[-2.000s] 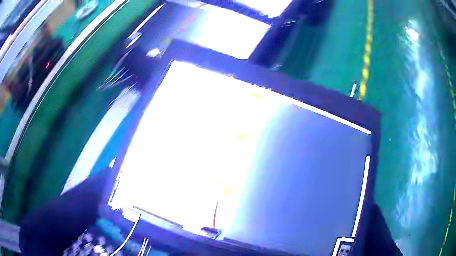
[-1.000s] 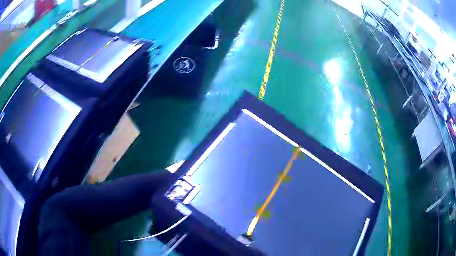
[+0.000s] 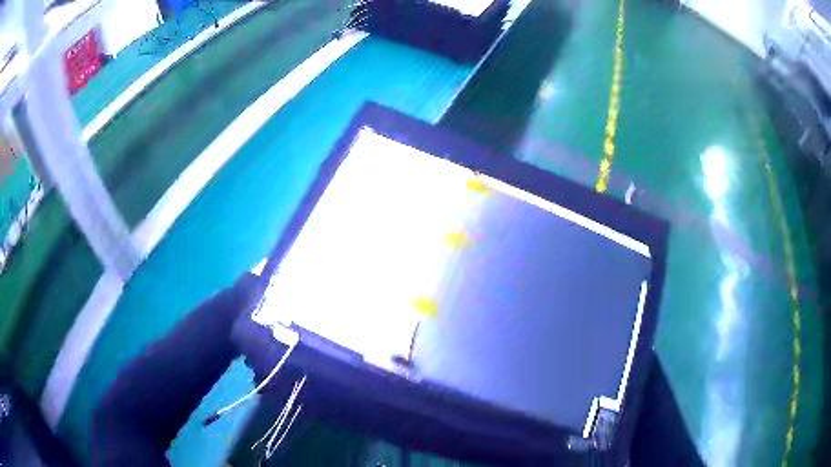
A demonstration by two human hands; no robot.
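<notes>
A black foam tray [image 3: 538, 175] bears a display panel [image 3: 538, 292] in front of me, above the floor and bench. The panel's left part glares white; its right part is grey, with yellow tabs [image 3: 456, 239] down the middle. Pale lead wires [image 3: 266, 387] hang from its near left corner. A patterned corner bracket [image 3: 605, 421] shows at the near right corner. Dark sleeves reach the tray's left and right sides. My left hand is hidden except perhaps a small pale patch [image 3: 259, 267] at the tray's edge. My right hand is hidden by the tray. Both arms support the tray.
A blue-green bench [image 3: 223, 191] with a pale rail [image 3: 196, 182] runs along the left, under a white post [image 3: 77, 173]. Another black tray [image 3: 437, 25] stands on it at the top. Green floor with yellow tape [image 3: 612, 109] lies to the right. A red sign [image 3: 82, 60] is far left.
The view has swung left from a second ago, and the carried tray now sits further left and higher in it. The trays at left have gone out of view; the bench and post have come in.
</notes>
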